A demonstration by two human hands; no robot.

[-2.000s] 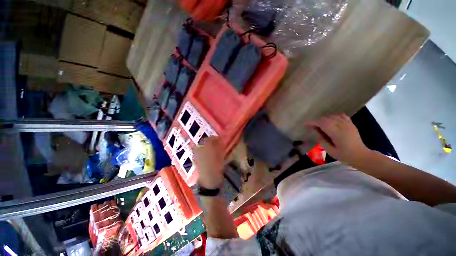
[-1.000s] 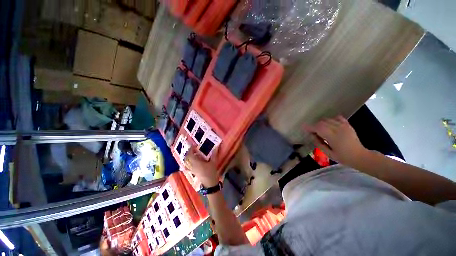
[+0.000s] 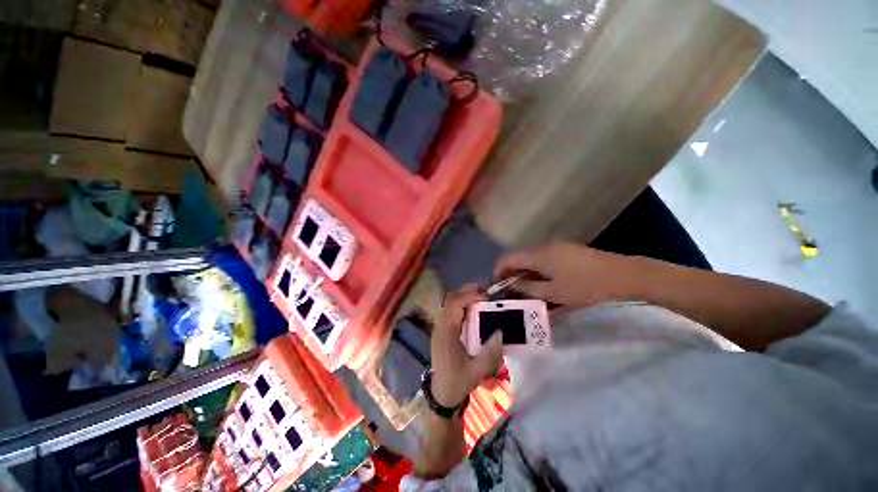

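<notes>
My left hand [image 3: 457, 351], with a dark wristband, holds a pale handheld device [image 3: 508, 327] with a black screen facing up, close to my body. My right hand [image 3: 544, 274] is at its top edge; its fingers close on a thin pale strip, perhaps a strap. A red-orange compartment tray [image 3: 438, 207] holds filled dark pouches [image 3: 400, 106] at its far end, a bare pocket, and several pale devices [image 3: 322, 240] nearer. A flat dark grey pouch [image 3: 462, 255] lies beside the tray, partly behind my hands.
More filled pouches [image 3: 289, 139] lie in rows left of the tray. Crumpled clear plastic [image 3: 539, 38] and a dark bundle [image 3: 445, 31] lie beyond. Another tray of devices [image 3: 260, 413] is at lower left on the green bench [image 3: 351, 450]. A metal frame [image 3: 125, 389] and cartons [image 3: 96, 91] stand left.
My left hand has left the tray and come to my body with a device; fewer devices remain in the tray. My right hand has moved left to meet it. The view has shifted.
</notes>
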